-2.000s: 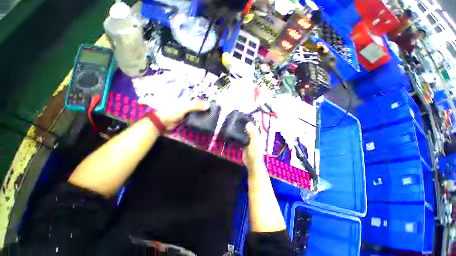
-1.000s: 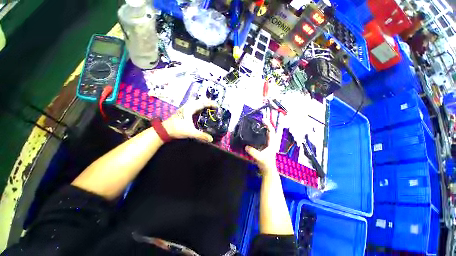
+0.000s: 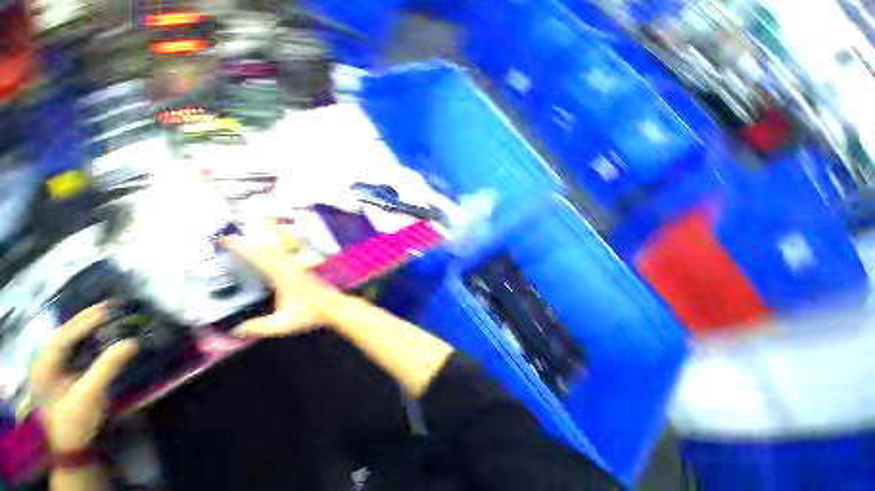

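The view is strongly blurred. My left hand (image 3: 77, 393) is at the lower left, its fingers around the edge of a black housing (image 3: 149, 336) at the bench's front edge. Inner wires cannot be made out. My right hand (image 3: 288, 288) is over the front of the bench, fingers and thumb spread apart. A grey, dark-edged piece (image 3: 225, 299) shows between them; whether the hand grips it cannot be told.
Dark pliers (image 3: 393, 199) lie on white paper near the pink mat edge (image 3: 384, 254). A blue tote (image 3: 614, 331) holding black pieces (image 3: 528, 326) stands right of the bench. Red digits (image 3: 179, 34) glow at the back. A red sheet-like patch (image 3: 705, 273) shows at right.
The view has swung right, bringing the tote of black pieces nearer the middle. The multimeter and bottle have left the picture. The housing's open, wired side no longer shows clearly.
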